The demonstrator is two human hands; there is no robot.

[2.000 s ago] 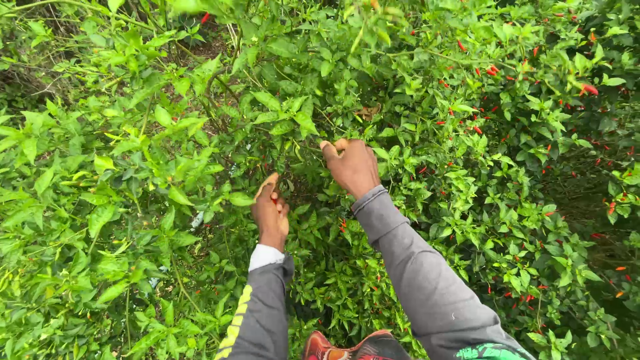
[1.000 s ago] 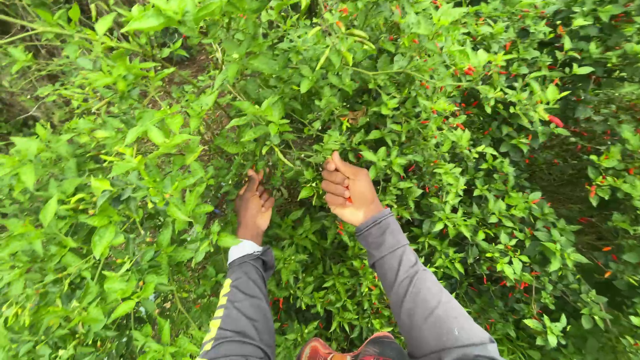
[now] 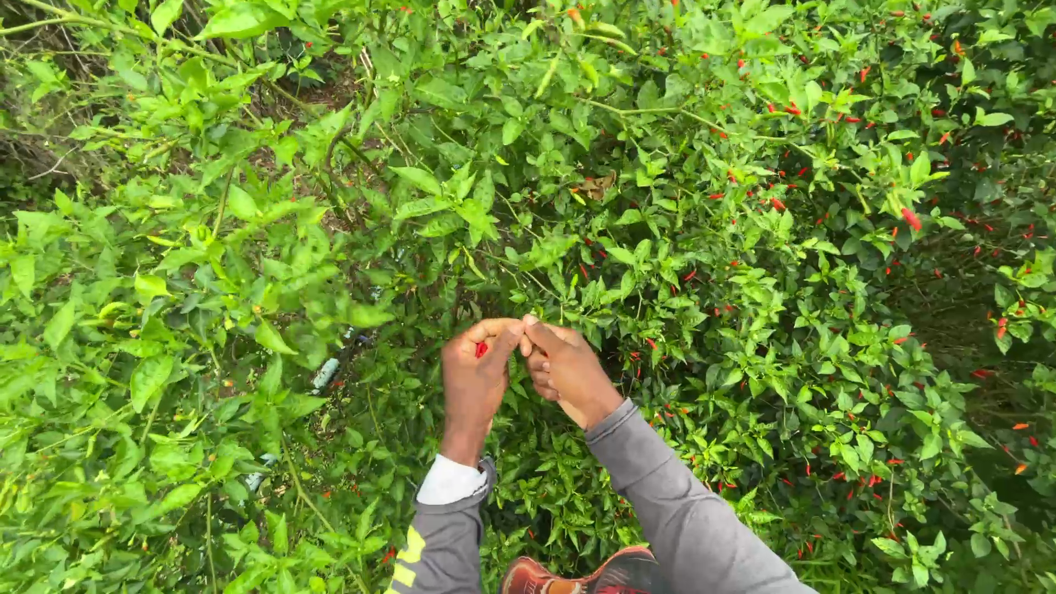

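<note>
Low in the middle of the view, my left hand (image 3: 478,375) is curled around red chili peppers (image 3: 481,350), a bit of which shows between thumb and fingers. My right hand (image 3: 571,370) touches it at the fingertips, its fingers bent inward; whatever lies between the fingertips is too small to tell. Both hands are just above the leaves of chili pepper plants (image 3: 627,289). A larger red chili pepper (image 3: 911,219) hangs at the upper right, and green chili peppers (image 3: 547,76) hang at the top middle.
Dense leafy branches surround both hands, with many small red chilies on the right. A bare stem (image 3: 652,110) crosses the upper middle. Pale objects (image 3: 326,374) lie on the ground at the left, partly hidden by leaves. My shoes (image 3: 577,575) show at the bottom edge.
My hands were apart one second ago and now meet at the fingertips. The left hand has moved right, towards the right hand, and red now shows in its grasp.
</note>
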